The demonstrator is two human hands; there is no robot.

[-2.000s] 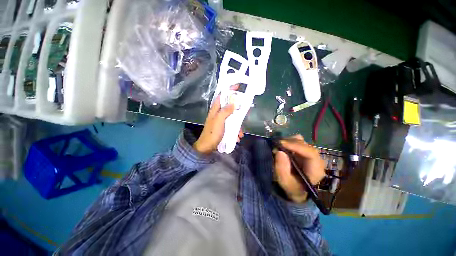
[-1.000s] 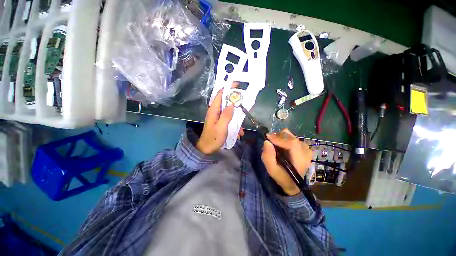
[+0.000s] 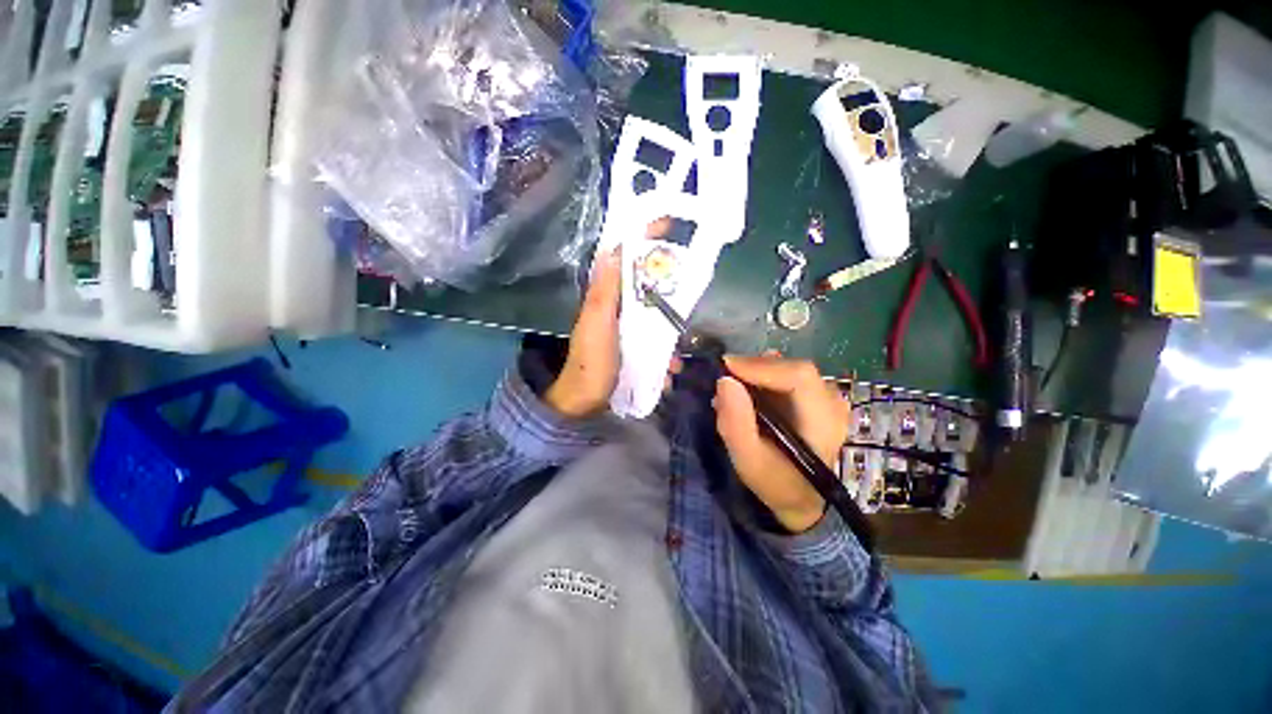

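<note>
My left hand (image 3: 597, 342) holds a white housing half (image 3: 645, 349) over the bench edge. A gold small round part (image 3: 657, 269) sits in the housing's round hole. My right hand (image 3: 788, 433) holds a black soldering iron (image 3: 799, 452) like a pen. Its thin metal tip is at the lower edge of the round part; whether it touches is too small to tell. Two more white housing halves lie just beyond, one at the back (image 3: 718, 140) and one nearer (image 3: 645, 170). My left fingertips are partly hidden by the held housing.
A large plastic bag (image 3: 447, 154) and foam trays (image 3: 230, 181) stand left. A white device (image 3: 872, 181), a silvery disc (image 3: 792, 313) and red pliers (image 3: 937, 307) lie right of the housings. The screwdriver (image 3: 1013, 335) and soldering station (image 3: 1102, 265) are further right. A carton of units (image 3: 963, 530) is below.
The iron, low beside the bench edge two seconds ago, has come up and left to the round part. My right hand has moved left. The round part now shows uncovered in the held housing.
</note>
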